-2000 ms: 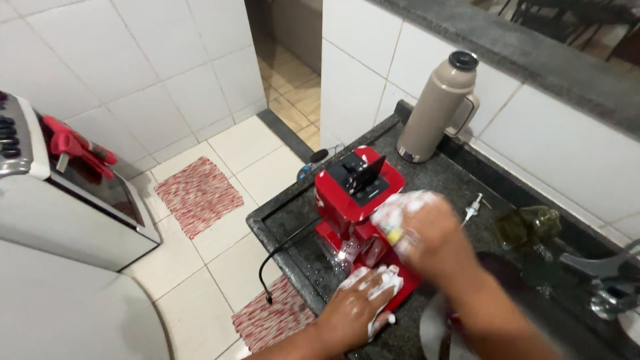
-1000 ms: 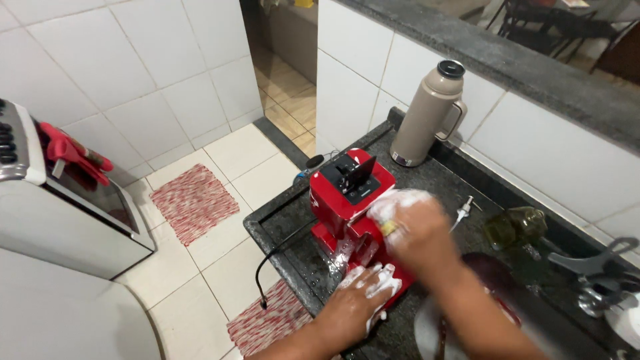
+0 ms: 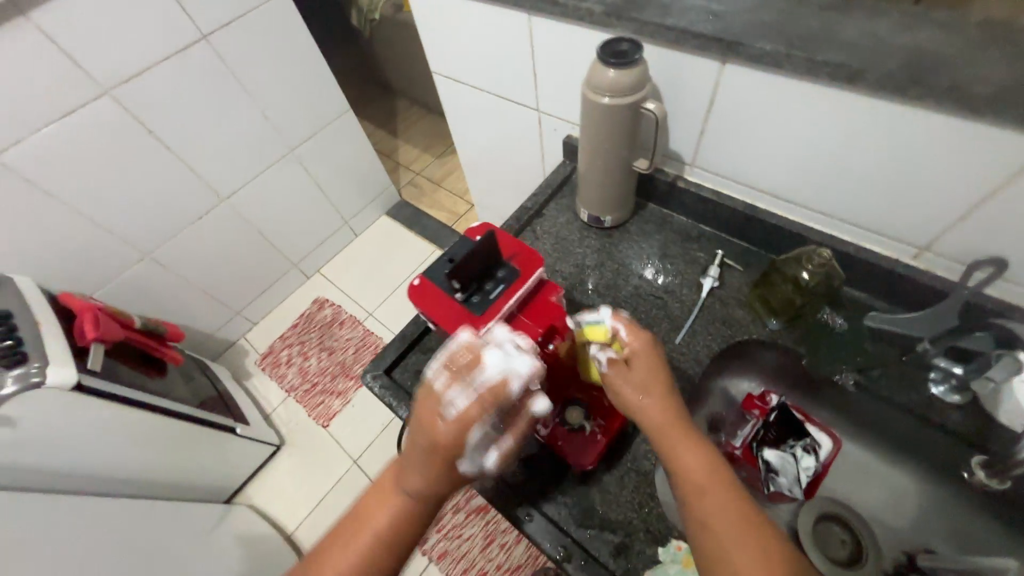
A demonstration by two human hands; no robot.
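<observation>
A red coffee machine with a raised black lid (image 3: 480,276) stands on the dark stone counter, partly hidden by my hands. My left hand (image 3: 472,400), thick with white foam, is in front of its left side; the blur and foam hide whether the hand touches it. A foamy yellow sponge (image 3: 594,348) is gripped in my right hand (image 3: 636,368), at the machine's right side. Below the hands the red base of the machine (image 3: 588,440) shows, with a round part on it.
A beige thermos (image 3: 612,136) stands at the counter's back corner. A pump dispenser top (image 3: 708,284) lies near a greenish clear bottle (image 3: 800,280). The metal sink (image 3: 880,448) at right holds a red and black part (image 3: 788,448) with foam. A faucet (image 3: 952,368) rises behind it.
My left hand has lifted off the machine's lower part and is now higher and full of foam. My right hand with the sponge has moved to the machine's right side. The view has shifted.
</observation>
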